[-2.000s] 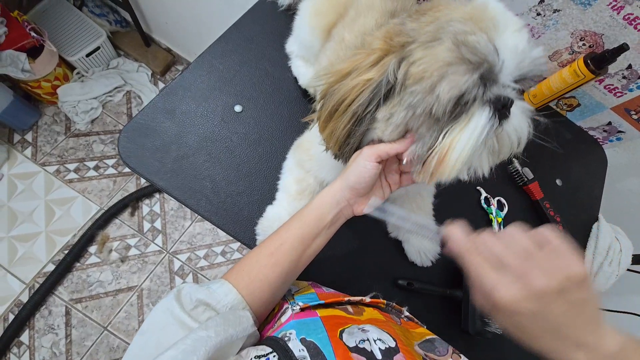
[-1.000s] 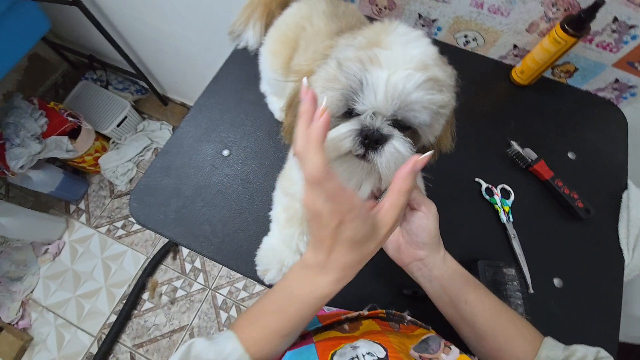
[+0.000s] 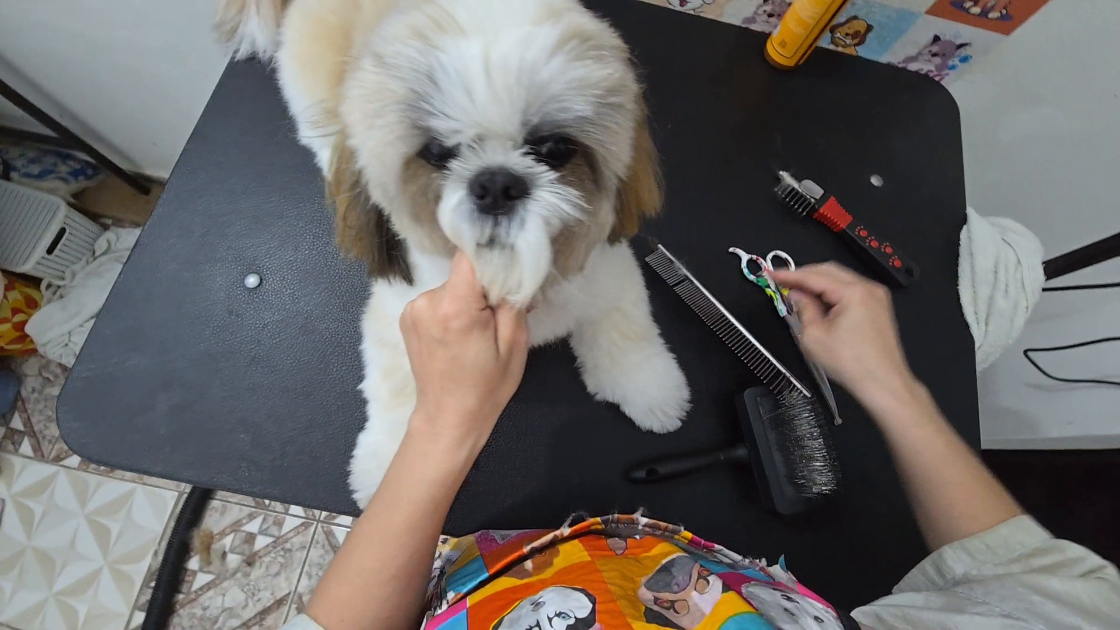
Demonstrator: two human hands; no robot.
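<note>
A white and tan long-haired dog [image 3: 499, 105] lies on the black grooming table [image 3: 219, 367], facing me. My left hand [image 3: 468, 346] is closed on the hair under its chin. At the right, my right hand [image 3: 836, 324] touches the colorful-handled grooming scissors [image 3: 777, 284], its thumb and finger at the handle; the scissors lie on the table. Left of them rests a metal comb [image 3: 722, 319], its lower end against the bristles of a black slicker brush [image 3: 787, 451]. A red and black grooming rake [image 3: 844, 227] lies farther right.
An orange-yellow bottle [image 3: 801, 35] stands at the back edge. A white towel [image 3: 997, 284] hangs at the right edge of the table. On the floor at left are a white plastic basket [image 3: 44, 232] and a cloth [image 3: 79, 302]. A black hose or cord [image 3: 175, 560] runs below the table.
My right hand has moved from near the dog's chin to the scissors. My left hand, raised before the dog's face a second ago, now grips its chin hair. A comb now shows beside the scissors.
</note>
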